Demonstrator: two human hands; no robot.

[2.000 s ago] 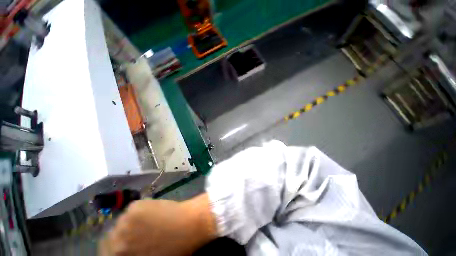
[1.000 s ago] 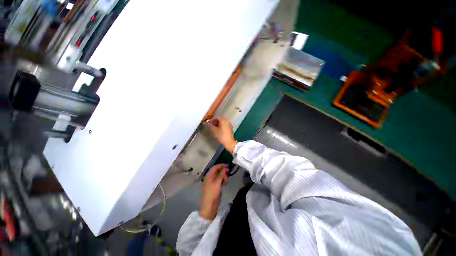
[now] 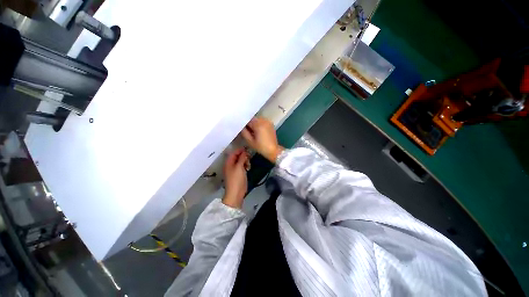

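The white press housing [image 3: 156, 110] fills the left and centre and overhangs its pale base [image 3: 301, 81]. My right hand [image 3: 265, 139] is at the housing's front edge, its fingertips partly hidden by the edge. My left hand [image 3: 235, 180] is just below and left of it, over the base front, with fingers bent together. The two hands are close to each other. Whether either hand holds a small part cannot be made out. The orange fixture does not show under the housing.
A grey air cylinder [image 3: 58, 72] stands on the housing at left. A small white tray [image 3: 364, 68] with a brownish streak and an orange toggle-clamp jig [image 3: 426, 125] are on the green bench [image 3: 400, 168] at right. A yellowish tube hangs below the housing.
Since one second ago my left hand has moved up beside my right hand at the housing edge. My right hand's fingertips are now partly under the edge. The camera view has shifted.
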